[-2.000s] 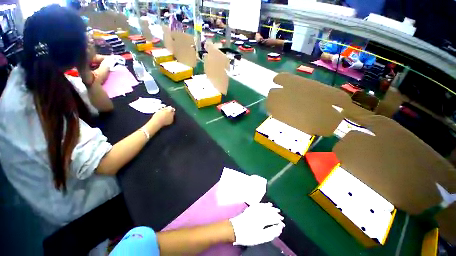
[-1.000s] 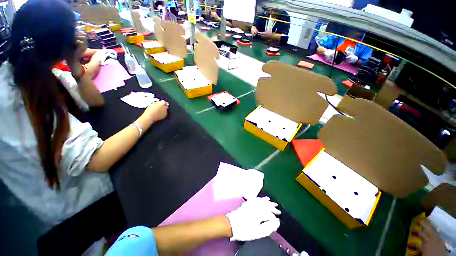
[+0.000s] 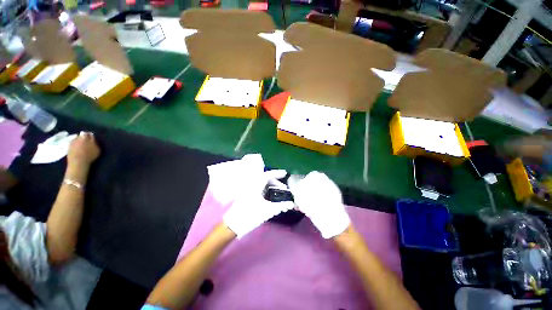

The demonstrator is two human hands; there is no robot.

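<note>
A small black device (image 3: 277, 194) is held just above the back of the pink mat (image 3: 290, 260). My left hand (image 3: 257, 203), in a white glove, grips it from the left with thumb and fingers. My right hand (image 3: 321, 203), also gloved in white, is at its right side with fingertips near it; whether these fingers grip it is hard to tell. A dark shape lies under the hands. White wipes (image 3: 227, 178) lie at the mat's back left corner, partly behind my left hand.
Open yellow cartons (image 3: 312, 124) with raised brown lids stand on the green conveyor (image 3: 200, 142). A blue tray (image 3: 427, 225), clear plastic bags (image 3: 526, 254) and a squeeze bottle (image 3: 484, 299) are at right. A coworker's arm (image 3: 63, 203) rests at left. Another person's blurred hand (image 3: 529, 148) is far right.
The view has swung right and down. My right hand has come into view, and both hands are now together around the black device. More cartons, the blue tray and the bags now show.
</note>
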